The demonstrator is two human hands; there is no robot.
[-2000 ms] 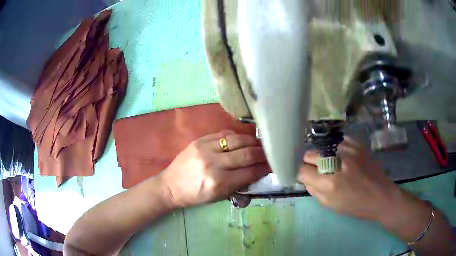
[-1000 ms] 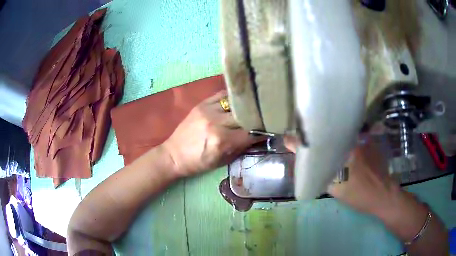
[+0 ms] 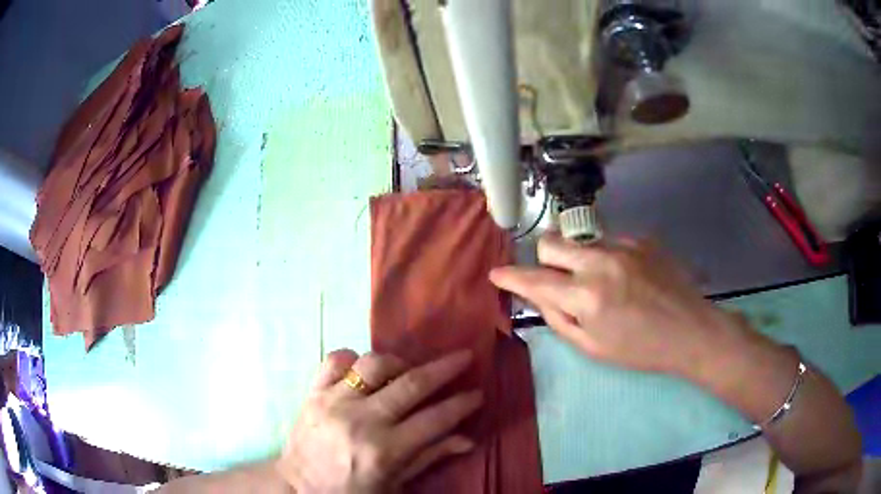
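The rust-brown fabric piece [image 3: 425,280] lies lengthwise in front of the sewing machine head [image 3: 560,68], its far end close to the presser foot area. My left hand [image 3: 382,425], with a gold ring, lies spread flat on the near part of the fabric. My right hand [image 3: 618,299] is at the fabric's right edge, index fingertip on it, holding nothing that I can see. More rust-brown layers [image 3: 517,415] show under and right of the piece. The needle is hidden behind the white guard [image 3: 488,106].
A fanned heap of rust-brown pieces [image 3: 126,193] lies on the turquoise table [image 3: 290,241] at the left. Red-handled snips [image 3: 797,222] lie on the grey machine bed [image 3: 667,212]. A black object [image 3: 865,275] is at the right edge.
The fabric has turned from lying crosswise to lengthwise. My left hand has moved back toward me, off the needle area, onto its near part. My right hand now shows clear of the machine head.
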